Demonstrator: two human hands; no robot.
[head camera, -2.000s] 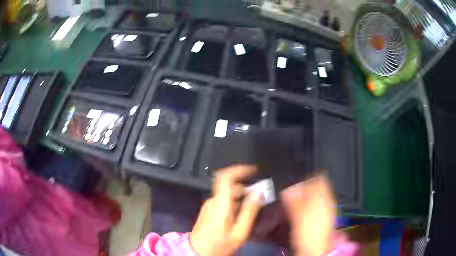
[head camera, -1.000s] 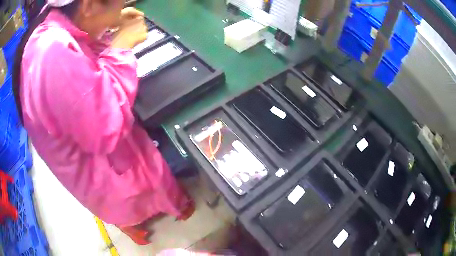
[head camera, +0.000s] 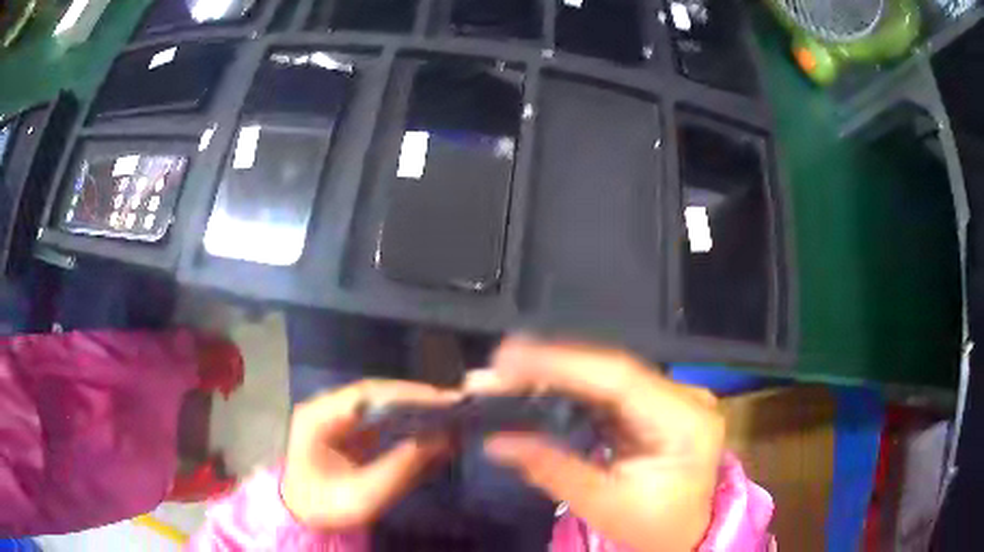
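Note:
My left hand (head camera: 351, 458) and my right hand (head camera: 626, 447) hold a dark smartphone (head camera: 486, 415) between them, seen nearly edge-on and blurred, in front of the bench edge. Black foam phone trays (head camera: 432, 307) lie beyond my hands. The near tray's third pocket (head camera: 593, 205) is empty and matt black. Dark phones with white labels lie in the pockets beside it, one to its left (head camera: 448, 205) and one to its right (head camera: 728, 248). A lit phone (head camera: 126, 194) with app icons lies in the left tray.
A green desk fan (head camera: 852, 27) stands at the back right. Another person's pink sleeve (head camera: 86, 421) is at the lower left. A cardboard box (head camera: 777, 453) and a blue crate edge (head camera: 856, 464) are below the bench at the right. A dark frame runs down the right side.
The view has swung from the person at the left back to the trays. Both hands have come into view with a phone. Against two seconds ago, the rightmost near pocket is filled and its neighbour is empty.

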